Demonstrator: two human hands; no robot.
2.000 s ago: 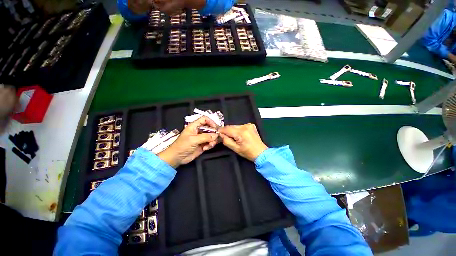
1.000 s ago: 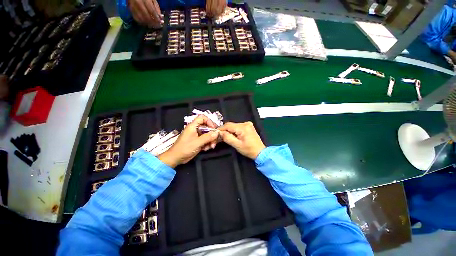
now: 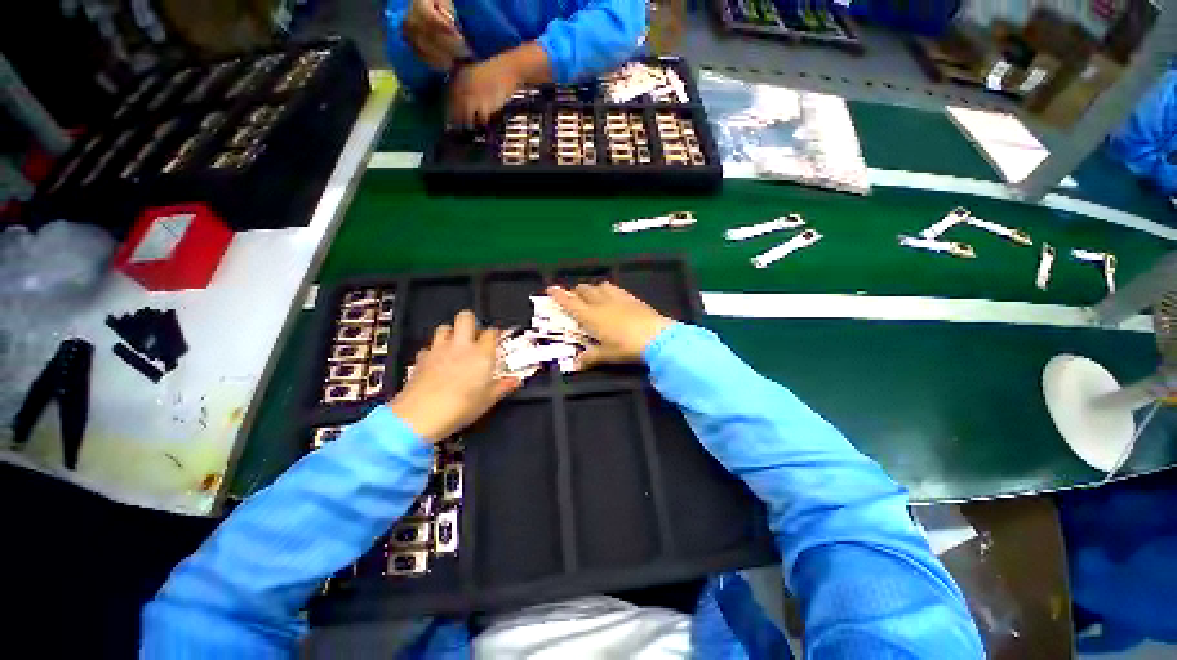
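Observation:
A black compartment tray [image 3: 613,484] lies under my hands. Small modules [image 3: 358,346] with pale rims and dark centres stand in columns in its left pockets. A loose pile of white strip parts [image 3: 540,342] lies at the middle of the tray. My left hand [image 3: 454,377] rests at the pile's left side, fingers spread. My right hand [image 3: 607,322] lies at its right side, fingers on the strips. Whether either hand grips a strip cannot be told.
Strips with module ends [image 3: 787,248] lie scattered on the green belt [image 3: 516,230]. Across it are a coworker's hands [image 3: 484,88], a second black tray [image 3: 568,181] and a clear bag [image 3: 787,135]. A small red box [image 3: 177,248] and a black-handled tool [image 3: 58,400] are left; a fan base [image 3: 1087,410] is right.
My hands have moved apart from their joined position and now lie on the strip pile. The small part between my fingers no longer shows. Another strip with a module end lies on the belt. The view has shifted.

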